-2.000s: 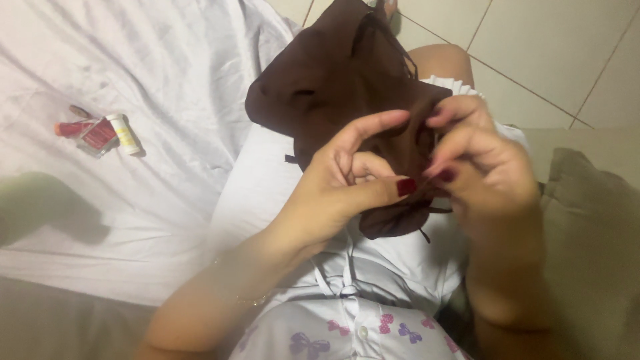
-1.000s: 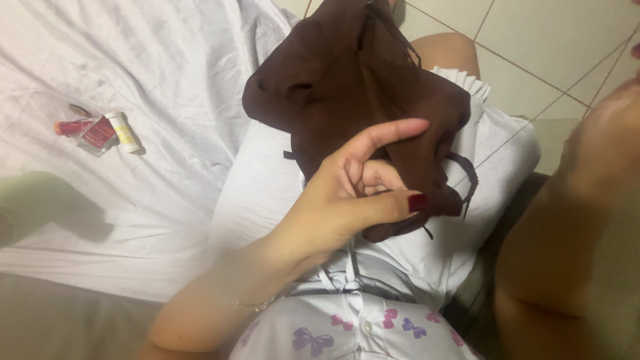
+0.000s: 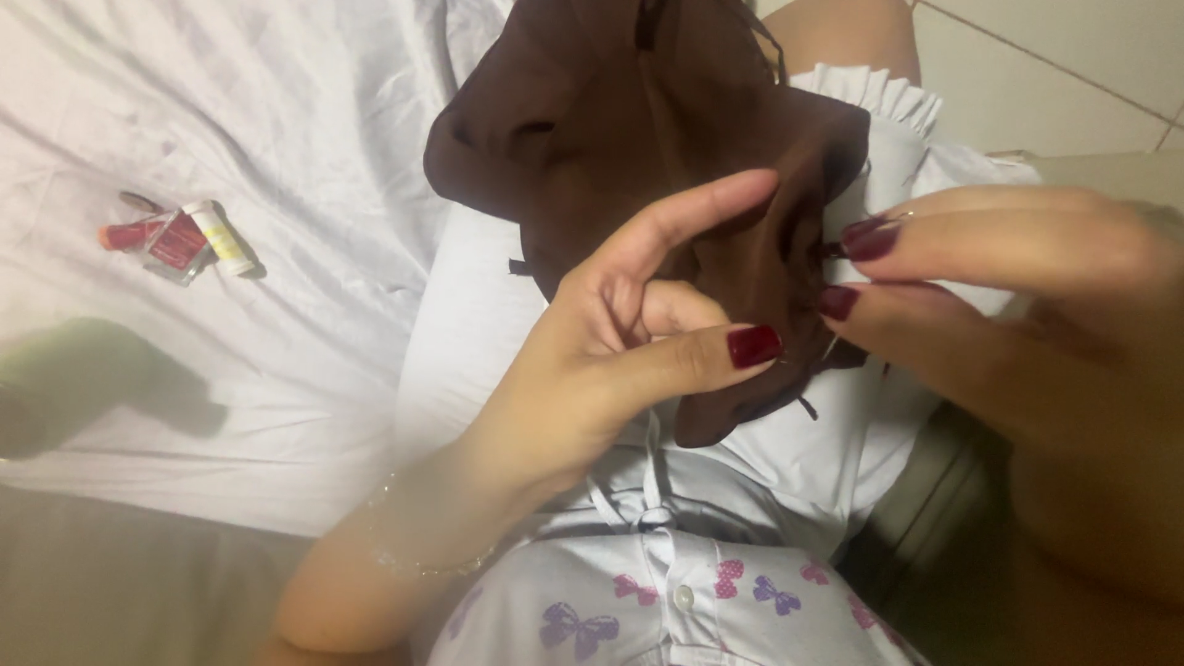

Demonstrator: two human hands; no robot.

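Note:
Brown fabric with thin dark straps lies bunched across my lap. Near its lower right part, my left hand pinches a fold between the thumb and a bent finger, its index finger stretched out over the cloth. My right hand is at the fabric's right edge, thumb and fingertips close together around something thin, a thread or a needle; a small glint shows at the fingertips. A fine light strand shows between the hands. The exact grip point is partly hidden.
On the white sheet at the left lie a clear case with red contents, a white and yellow tube and small items. A blurred green object is below them. Tiled floor shows at upper right.
My right hand went out to the right with a thin thread stretched from the fabric, and is now back beside the cloth. My left hand keeps its pinch. The view is closer.

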